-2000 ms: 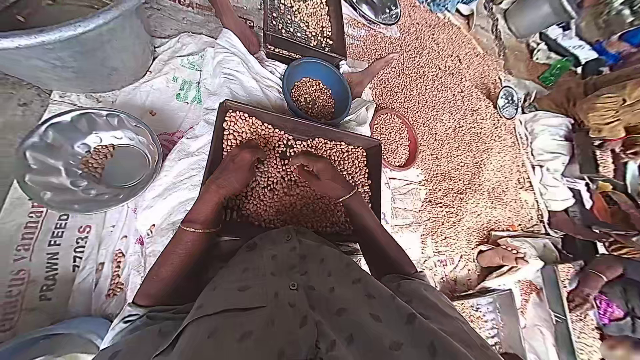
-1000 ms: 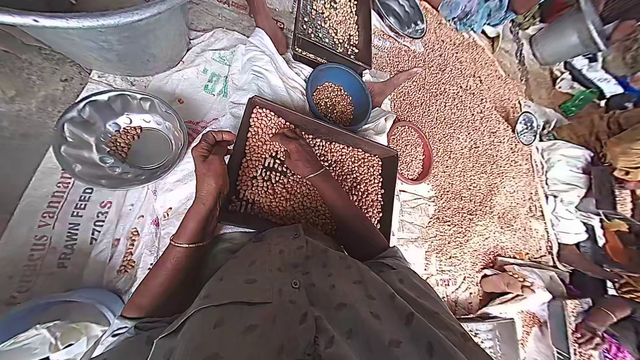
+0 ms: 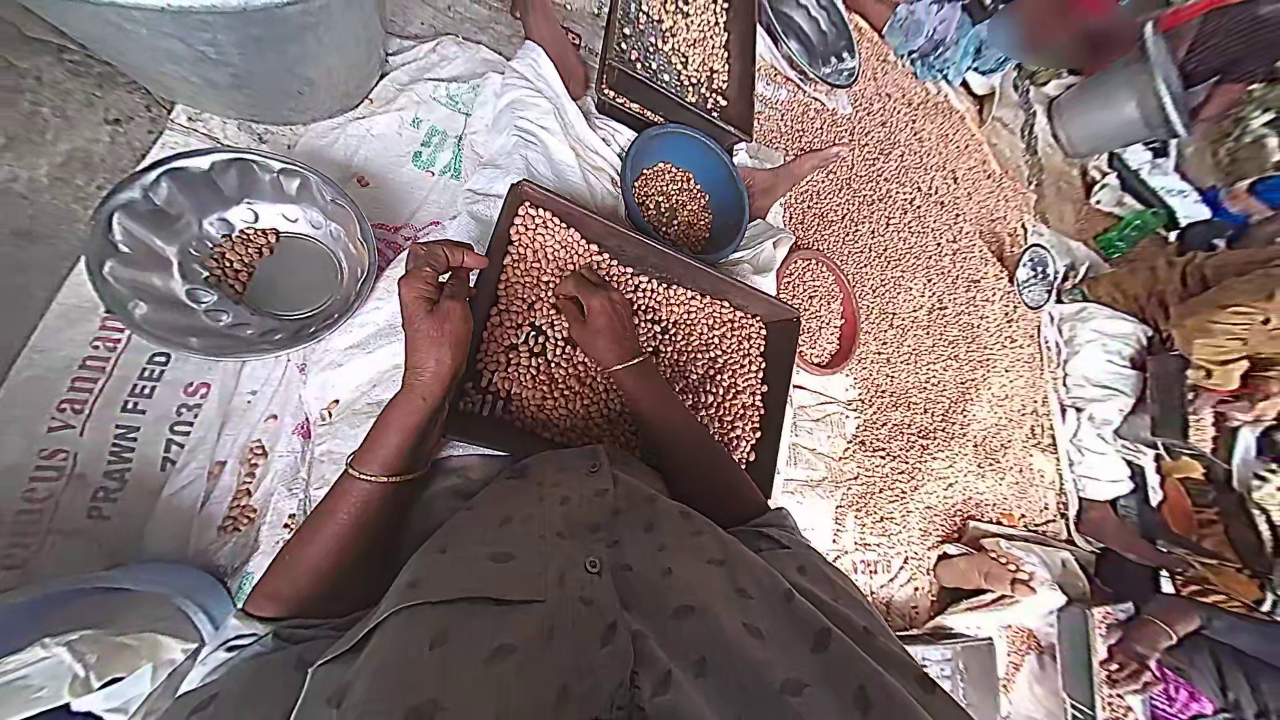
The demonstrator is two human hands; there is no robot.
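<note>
A dark rectangular tray (image 3: 783,400) filled with pale brown nuts or kernels (image 3: 690,350) lies in front of me. My right hand (image 3: 597,318) is over the tray's middle, fingers bent down and pinched at the nuts; whether a nut is between them is hidden. Beside the tray's left rim is my left hand (image 3: 438,305), thumb and fingertips close together; what they hold, if anything, cannot be made out. A steel basin (image 3: 300,200) with a small heap of nuts stands to the left. Against the tray's far rim sits a blue bowl (image 3: 725,175), partly filled.
A red bowl (image 3: 849,325) of nuts stands right of the tray. Beyond it spreads a large layer of nuts (image 3: 930,300). Another tray (image 3: 740,90) and a person's foot (image 3: 795,178) are ahead. A big metal tub (image 3: 250,60) is at upper left. Another person's hand (image 3: 1145,645) is at lower right.
My left hand has gone from inside the tray to beside its left rim. The right hand stays over the nuts and has shifted left within the tray. The view has moved somewhat.
</note>
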